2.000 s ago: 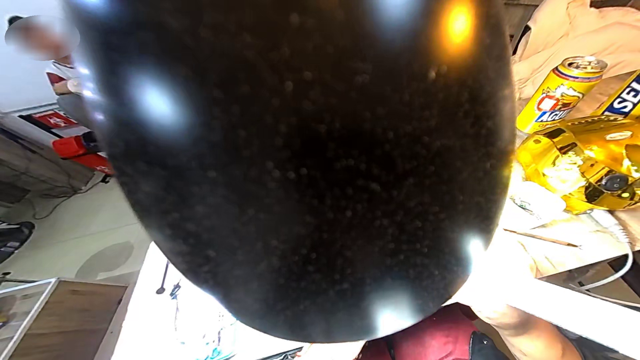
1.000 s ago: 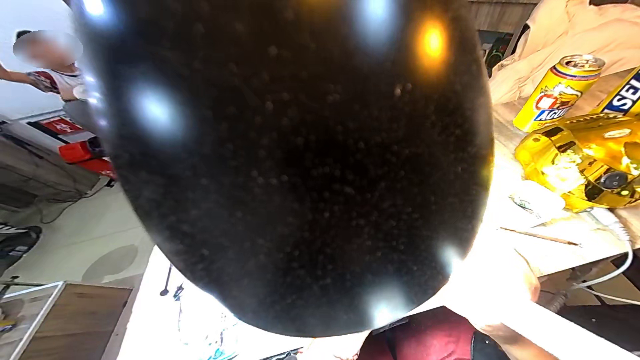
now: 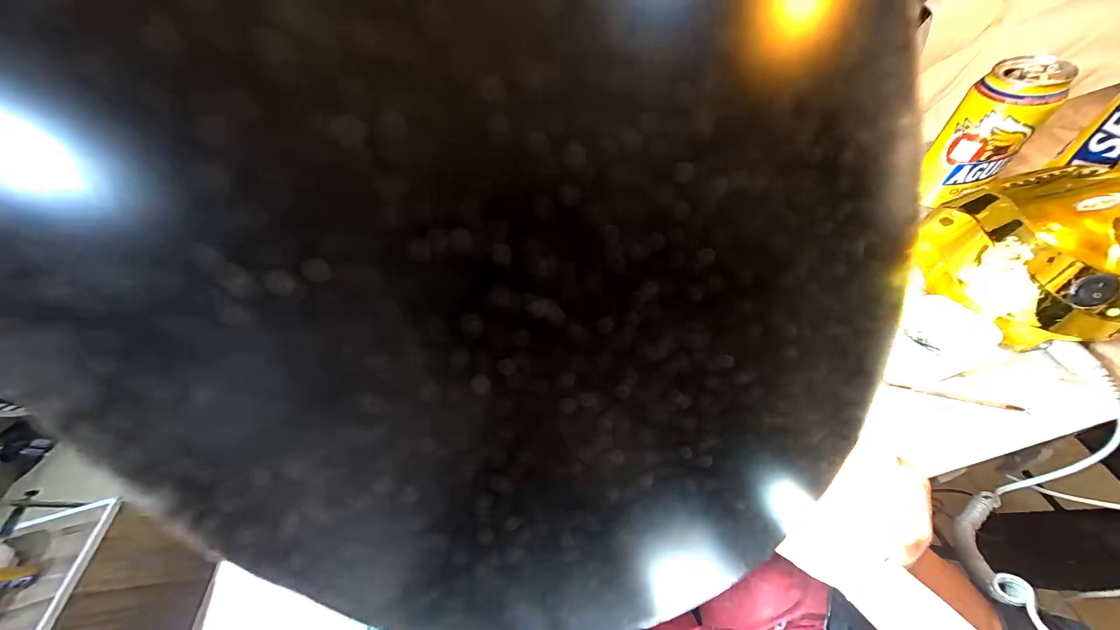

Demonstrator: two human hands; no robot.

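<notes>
A large, glossy black rounded object (image 3: 542,332) is very close to the camera and covers most of the head view. Bright reflections lie on it, and what it is cannot be told. My right hand (image 3: 906,512) shows at the lower right, by the object's edge and a white bar (image 3: 901,591). Strong glare washes out this hand, so its fingers and any grip are unclear. My left hand is not visible; the black object hides the middle of the work area.
At the right, a yellow drink can (image 3: 997,131) stands behind a shiny gold device (image 3: 1063,254) with a round black switch. A thin stick (image 3: 958,395) lies on the white table (image 3: 954,433). A white coiled cable (image 3: 976,516) hangs below. A wooden, white-framed unit (image 3: 144,569) is at the lower left.
The black object fills more of the view and now covers the upper left, where a person and a red item showed before. The can and gold device remain at the right.
</notes>
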